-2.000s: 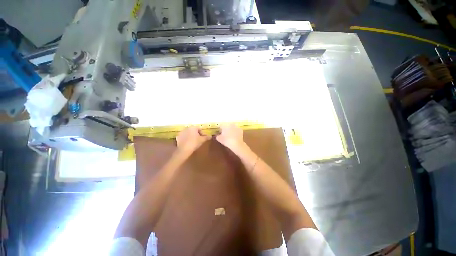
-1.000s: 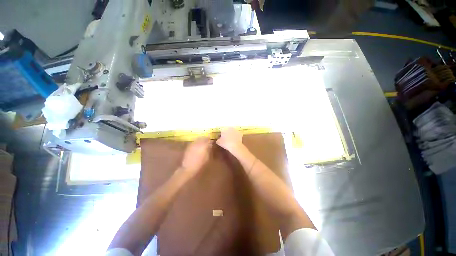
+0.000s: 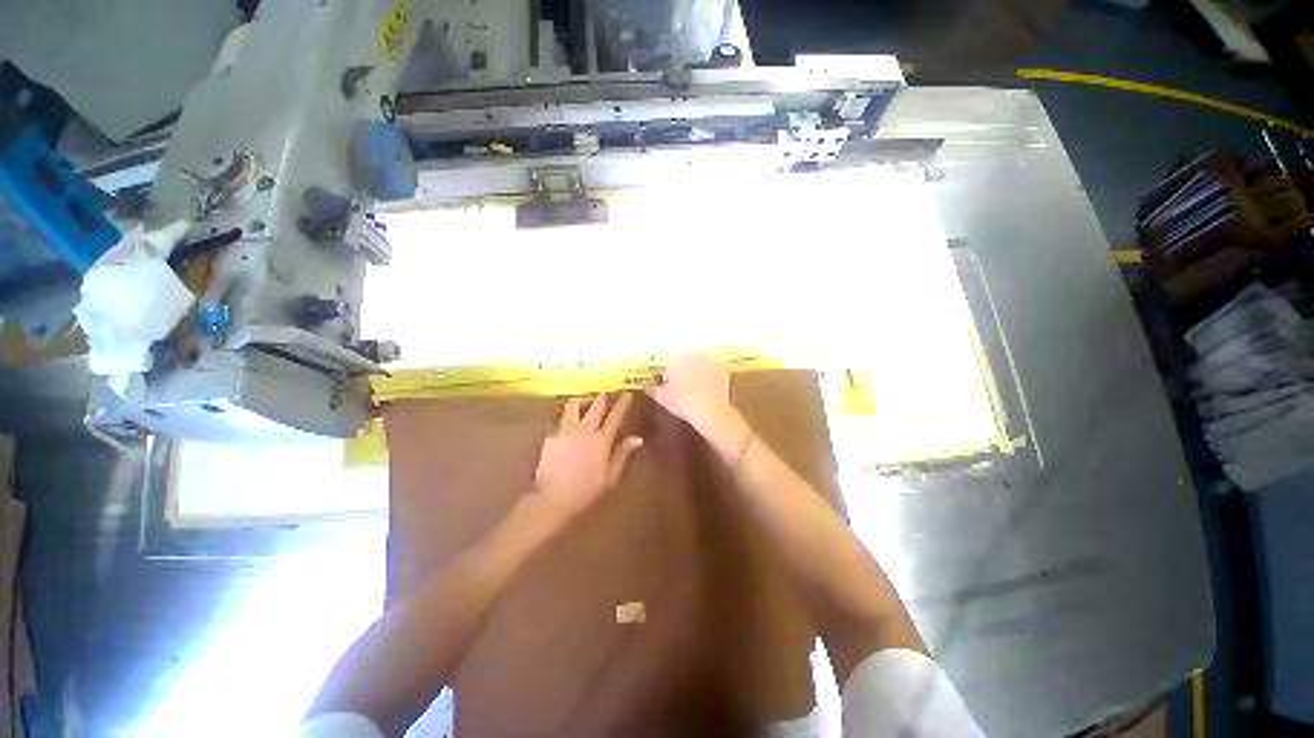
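Observation:
A brown panel (image 3: 476, 476) lies flat in front of me, its far edge along a long yellow template (image 3: 490, 382). A small pale label (image 3: 630, 613) sits on the panel. My left hand (image 3: 584, 450) rests on the panel with its fingers spread, fingertips just below the yellow strip. My right hand (image 3: 695, 392) is at the panel's far edge, over the strip, fingers bent; the fingertips are partly hidden, and I cannot tell whether they pinch the edge. The sewing head (image 3: 281, 310) stands at the left end of the strip.
A bright white base plate (image 3: 649, 274) lies behind the strip, with a metal feed rail (image 3: 649, 116) beyond it. A blue-framed control panel (image 3: 51, 195) is at far left. A crumpled white wad (image 3: 133, 303) is on the head. Hanging pieces (image 3: 1239, 361) are at the right, beyond the metal table (image 3: 1066, 476).
My left hand has left the strip, moved back towards me and spread its fingers on the panel. My right hand has shifted slightly right along the edge.

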